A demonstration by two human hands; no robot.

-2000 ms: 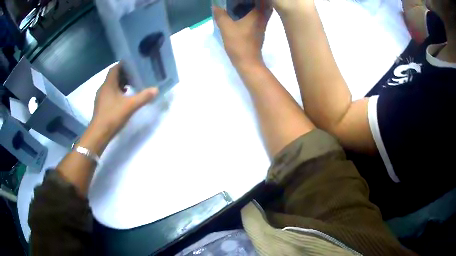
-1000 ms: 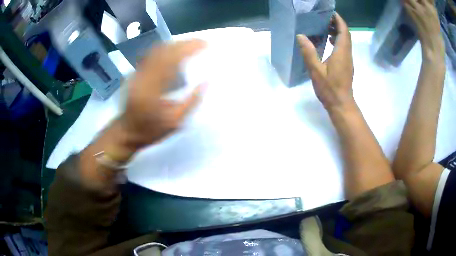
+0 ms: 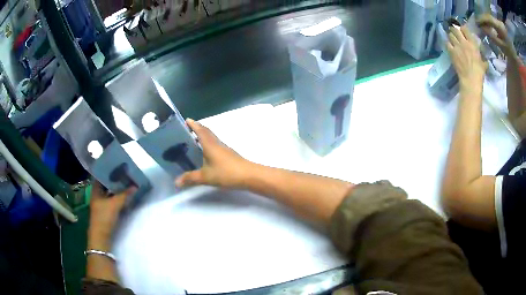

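Two open retail boxes stand side by side at the left, each with a dark device printed on the front and a white round piece in its mouth. My left hand [image 3: 109, 204] holds the lower front of the left retail box [image 3: 115, 167]. My right hand [image 3: 216, 161] grips the right side of the other retail box [image 3: 170, 147], thumb in front, fingers behind. A third retail box [image 3: 326, 101] stands upright near the sheet's back edge, its flaps open and crumpled translucent film in its mouth. No hand touches it.
The white sheet [image 3: 202, 242] lies under the boxes, with the dark conveyor [image 3: 242, 63] behind. A person's forearms [image 3: 464, 138] reach in at the right, hands on a box [image 3: 444, 75]. Another box [image 3: 419, 29] stands at the back right. A blue bin [image 3: 34, 184] and pale tube are at far left.
The view has shifted. My right hand has left the middle box and crossed left to grip a left-hand box. My left hand has moved down onto the leftmost box.
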